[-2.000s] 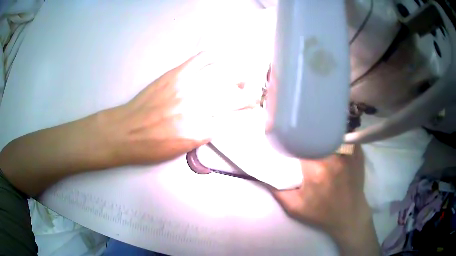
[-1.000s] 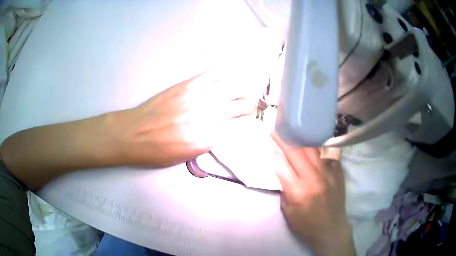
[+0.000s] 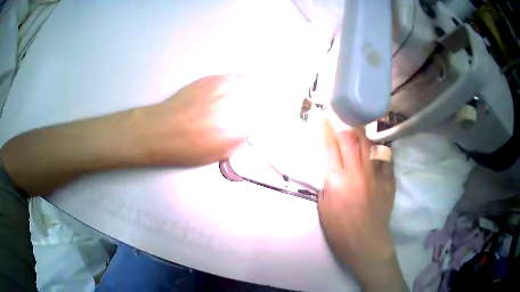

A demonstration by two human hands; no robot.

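Note:
My left hand (image 3: pixel 199 122) lies flat, palm down, left of the needle area, its fingertips lost in the lamp glare. My right hand (image 3: pixel 358 188) is palm down to the right, fingers pointing up beside the presser foot (image 3: pixel 306 108). A white fabric piece (image 3: pixel 279 151) seems to lie between and under both hands; its edges are washed out. The machine bed's dark outline and lilac crescent (image 3: pixel 229 171) show below my left hand. Whether either hand grips the cloth is hidden by glare.
The blue-grey rounded block (image 3: pixel 363 63) hangs above my right hand, with a pale curved bar (image 3: pixel 433 117) beside it. White cloth (image 3: pixel 425 177) lies right of my right hand. Lilac scraps (image 3: pixel 456 236) are at the lower right. Crumpled white pieces (image 3: pixel 63 245) and blue jeans (image 3: pixel 142 271) show below the table edge.
My right hand has moved up closer to the presser foot, its fingers now straighter. My left hand has shifted slightly up. The view has shifted, with the blue-grey block higher and further right.

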